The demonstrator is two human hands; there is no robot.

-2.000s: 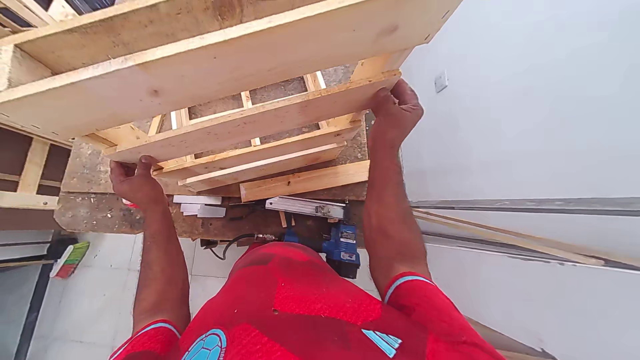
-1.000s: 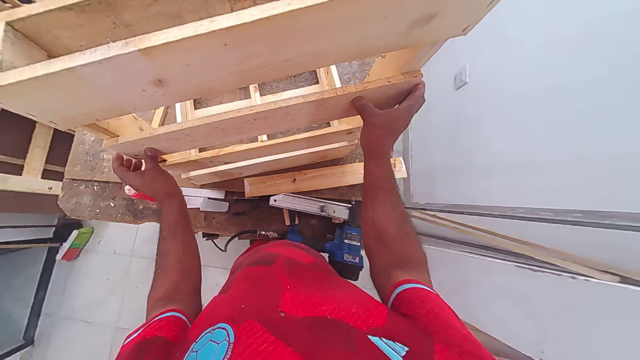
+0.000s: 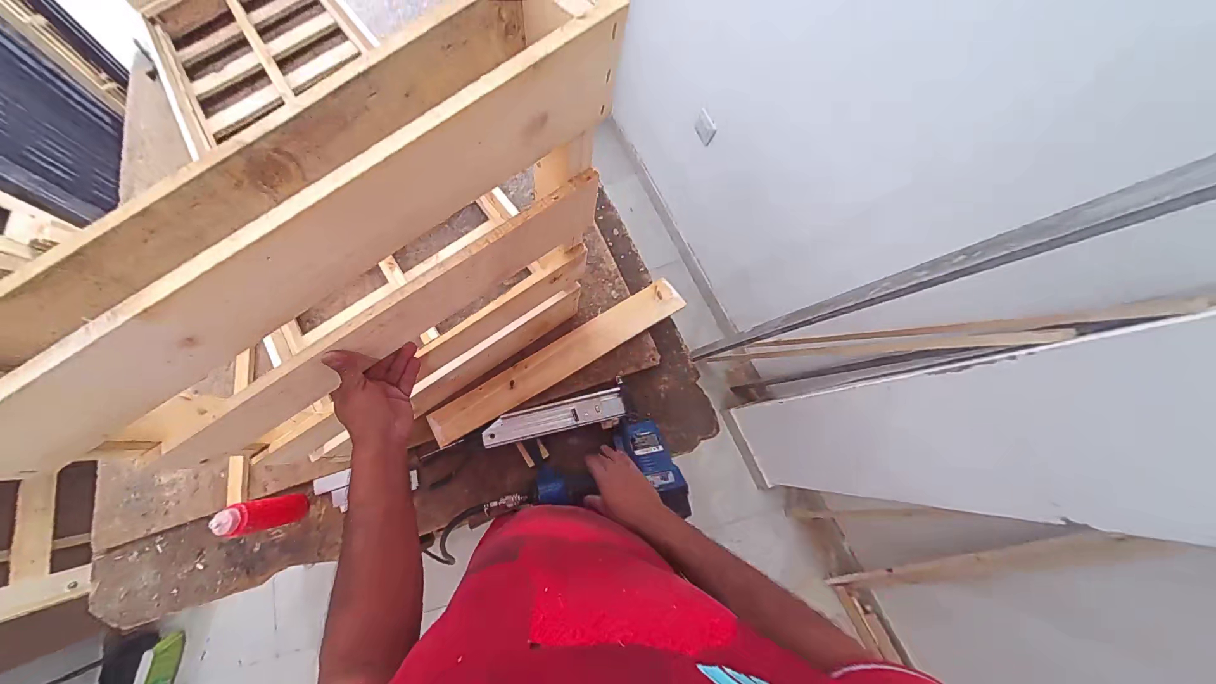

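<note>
A wooden slatted frame [image 3: 313, 223] made of pale boards stands over a worn workbench. My left hand [image 3: 373, 394] rests against the face of its lower board [image 3: 456, 261], thumb and fingers spread. My right hand [image 3: 622, 484] lies on a blue nail gun [image 3: 651, 451] with a silver magazine [image 3: 556, 418] at the bench's near edge; its fingertips are partly hidden, so its grip cannot be told. A loose wooden board [image 3: 560, 361] lies slanted between the frame and the nail gun.
A red squeeze bottle [image 3: 259, 515] lies on the workbench [image 3: 180, 575] at left, near white pieces [image 3: 334, 483]. A black air hose [image 3: 445, 541] runs from the tool. To the right are a wall [image 3: 902, 123], long strips [image 3: 950, 275] and a white panel [image 3: 997, 418].
My right hand has left the right end of the frame's board and come down to the nail gun. My left hand remains at the board. The view has turned noticeably.
</note>
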